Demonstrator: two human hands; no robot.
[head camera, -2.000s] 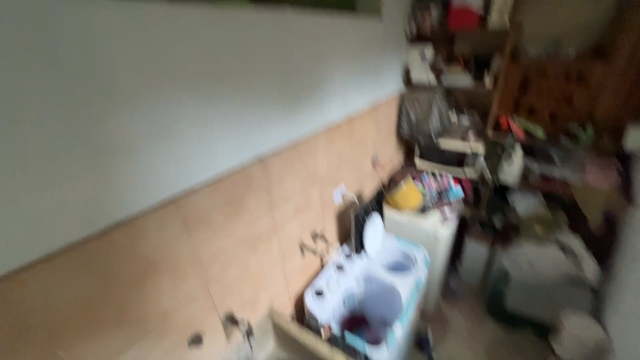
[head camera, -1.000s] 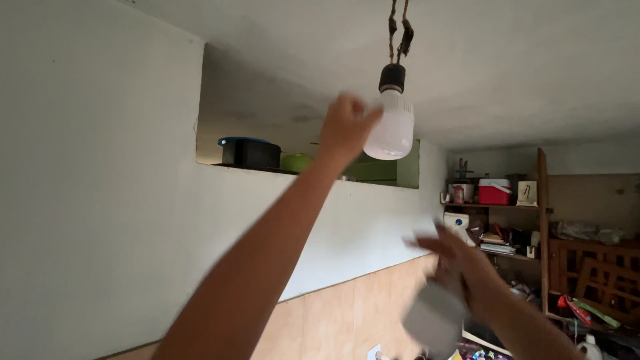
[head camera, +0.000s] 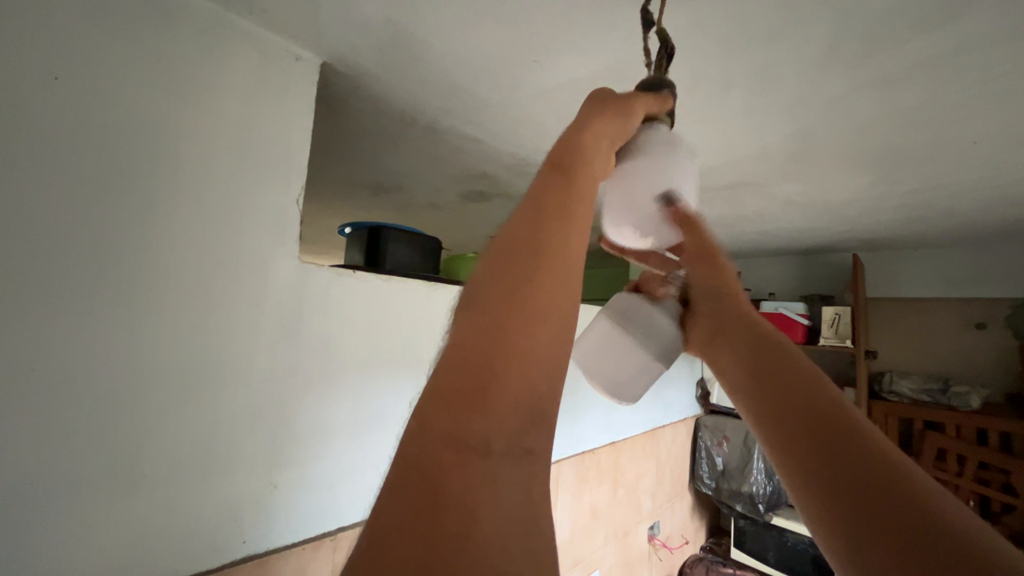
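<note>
A white light bulb (head camera: 646, 188) hangs in a dark lamp socket (head camera: 661, 90) from twisted wires (head camera: 662, 48) below the ceiling. My left hand (head camera: 620, 120) grips the socket, fingers wrapped around it. Below, my right hand (head camera: 696, 272) holds a second white bulb (head camera: 628, 346) by its base, tilted with its rounded end down to the left. The thumb and a finger of that hand reach up around the lower part of the hanging bulb. The right hand is slightly blurred.
A black pot (head camera: 392, 250) and a green container (head camera: 459, 266) stand on the wall opening's ledge. At right, a shelf holds a red and white cooler (head camera: 786, 322). Loose wires stick out of an outlet box (head camera: 654, 531) in the tiled wall below.
My left hand has moved from beside the hanging bulb up onto its socket. My right hand has risen with the second bulb to the hanging one.
</note>
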